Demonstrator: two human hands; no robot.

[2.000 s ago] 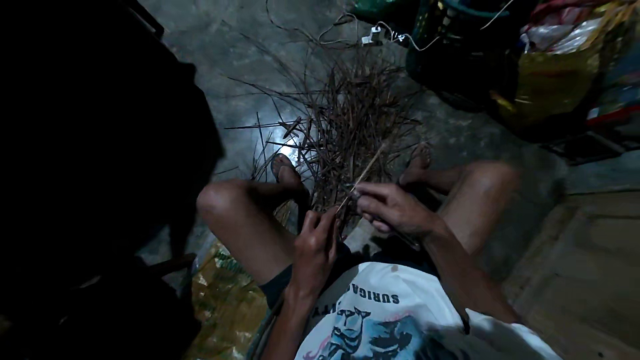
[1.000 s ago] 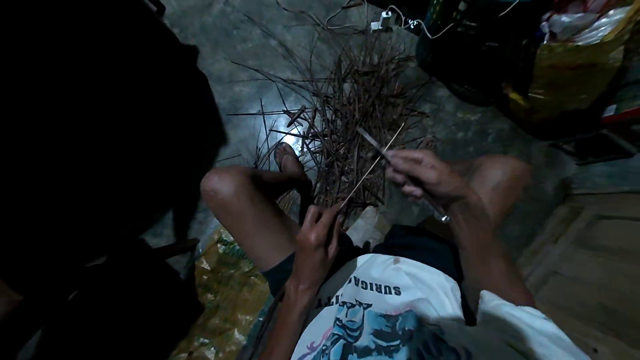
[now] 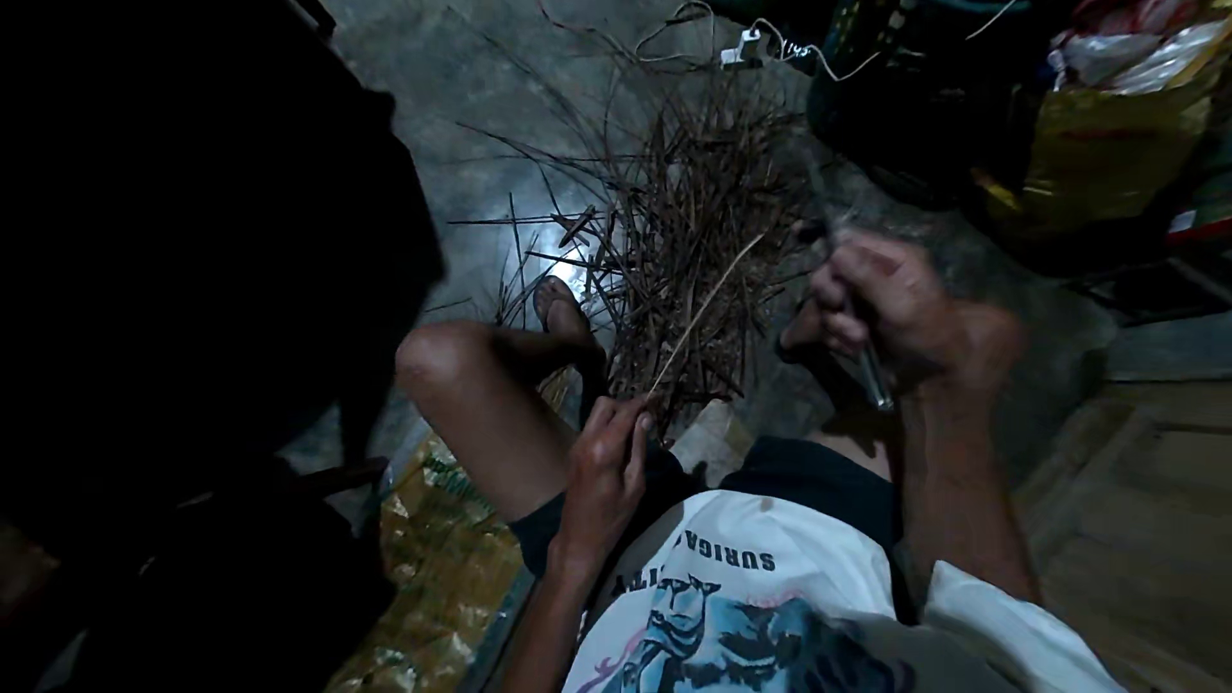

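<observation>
Pinched in my left hand (image 3: 609,448) is the lower end of a thin pale stick (image 3: 707,310), which slants up and to the right. My right hand (image 3: 890,294) is raised over my right knee, closed around a knife (image 3: 873,375); its metal handle end shows below the fist, and the blade above is blurred and dim. The knife and the stick are apart. Behind the stick, a heap of dark dry strips and stalks (image 3: 674,212) lies on the concrete floor between my feet.
A white power plug or socket with a cord (image 3: 741,48) lies beyond the heap. At the upper right stand dark containers and a yellow plastic bag (image 3: 1107,144). A gold-coloured patterned sack (image 3: 433,558) lies at the lower left. A large dark shape fills the left side.
My right hand has moved away from the stick, up and to the right, with the knife in it. My left hand has kept its hold on the stick.
</observation>
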